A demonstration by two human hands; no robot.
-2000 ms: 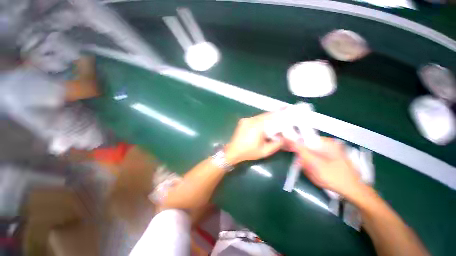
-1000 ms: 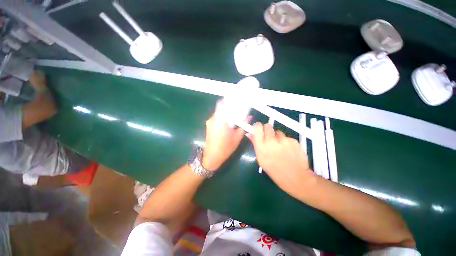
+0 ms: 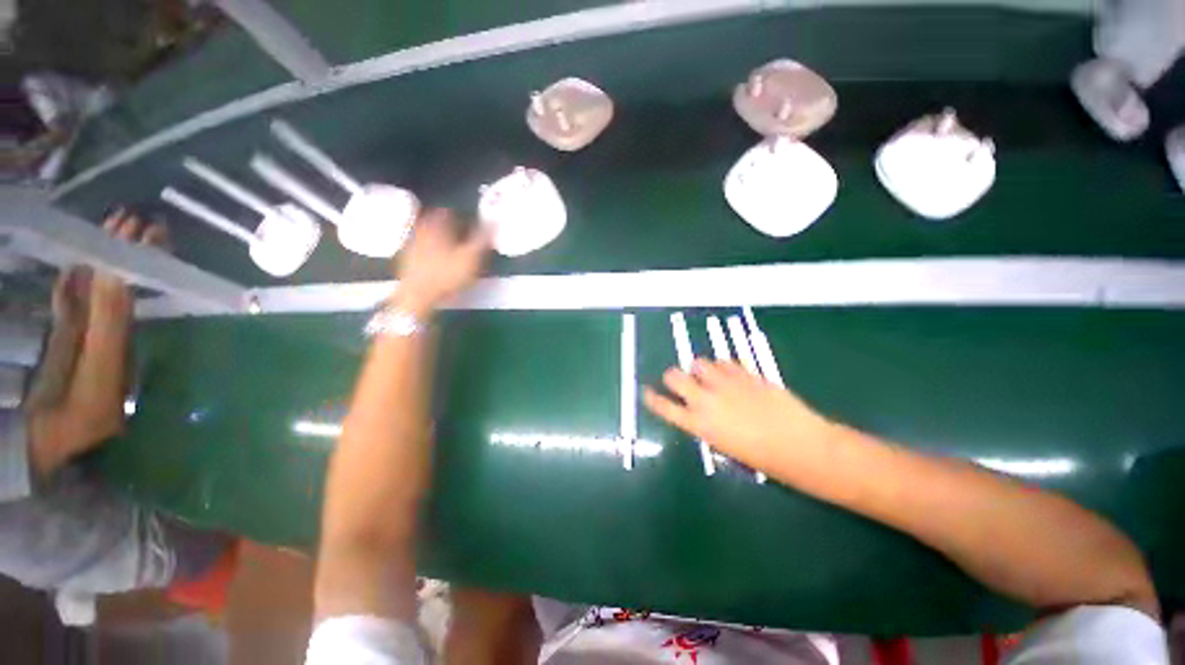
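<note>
My left hand (image 3: 442,266), blurred, reaches over the rail onto the belt, between a white housing with two long sticks (image 3: 377,218) and a white housing with short pegs (image 3: 522,211). Its fingertips are unclear; I cannot tell if it grips either. My right hand (image 3: 728,405) is over the loose white antenna sticks on the worktop, fingers apart, with no stick visibly gripped. One stick (image 3: 629,390) lies separately to its left; several others (image 3: 682,340) are partly hidden under the hand.
The pale rail (image 3: 806,283) separates the worktop from the belt. Another two-stick unit (image 3: 286,239) is at the left. Several peg-only housings stand on the belt, including a white one (image 3: 780,186) and a beige one (image 3: 569,113). Another person's arms (image 3: 91,338) are at the left edge.
My hands have separated; the left has moved onto the belt and the housing between them is gone from there. A second two-stick unit shows. The view has shifted, with peg-only housings further left.
</note>
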